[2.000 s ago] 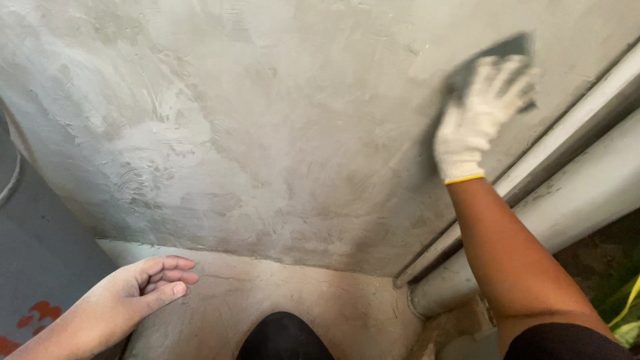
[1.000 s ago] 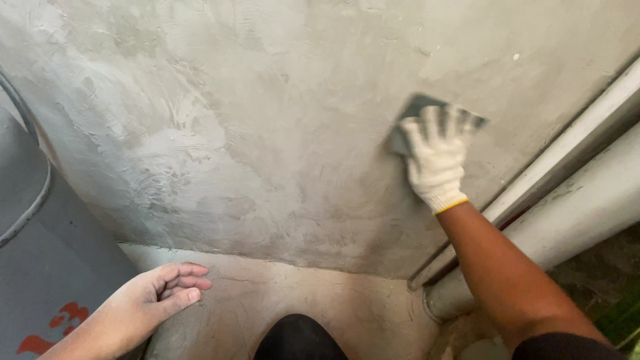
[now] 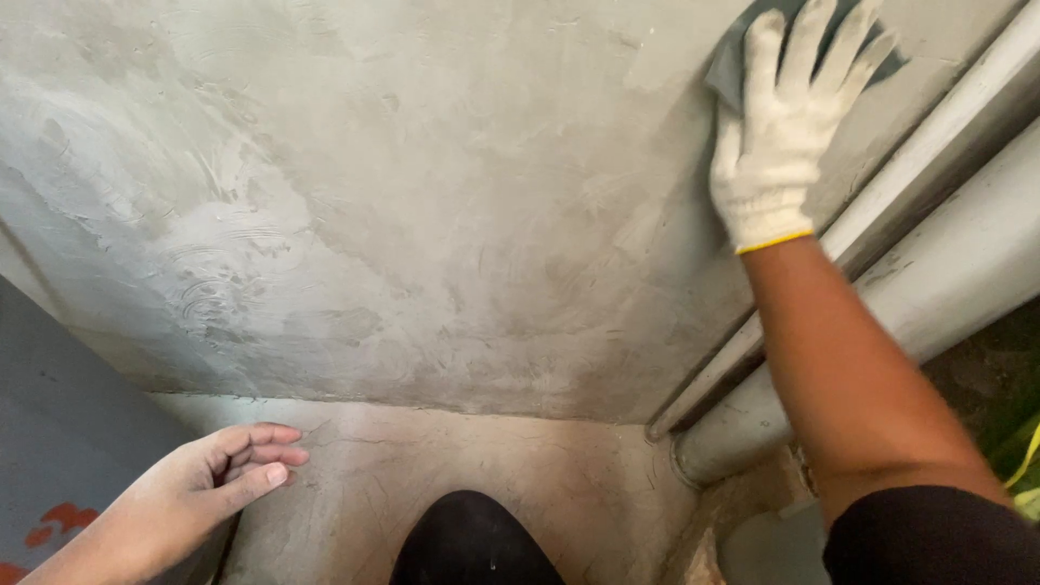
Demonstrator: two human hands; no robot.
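My right hand (image 3: 780, 138), in a white knit glove with a yellow cuff edge, presses a dark grey sheet (image 3: 735, 65) flat against the plastered wall (image 3: 455, 203) at the upper right. The fingers are spread over it, and whether it is sandpaper or a thin pad I cannot tell. Bare and holding nothing, my left hand (image 3: 236, 471) hovers at the lower left with loosely curled fingers. Swirled trowel marks and paler patches show on the wall's left part.
Two pale pipes (image 3: 959, 236) run diagonally along the wall's right side. A dark grey container (image 3: 73, 439) with red marks stands at the left. Below the wall lies a cracked concrete ledge (image 3: 366, 463). My dark-clothed knee (image 3: 471, 540) is at the bottom centre.
My gloved right hand slid the sheet down and left over the wall, then back up and to the right. My left hand has kept its loose pose. The container's rim has left the view.
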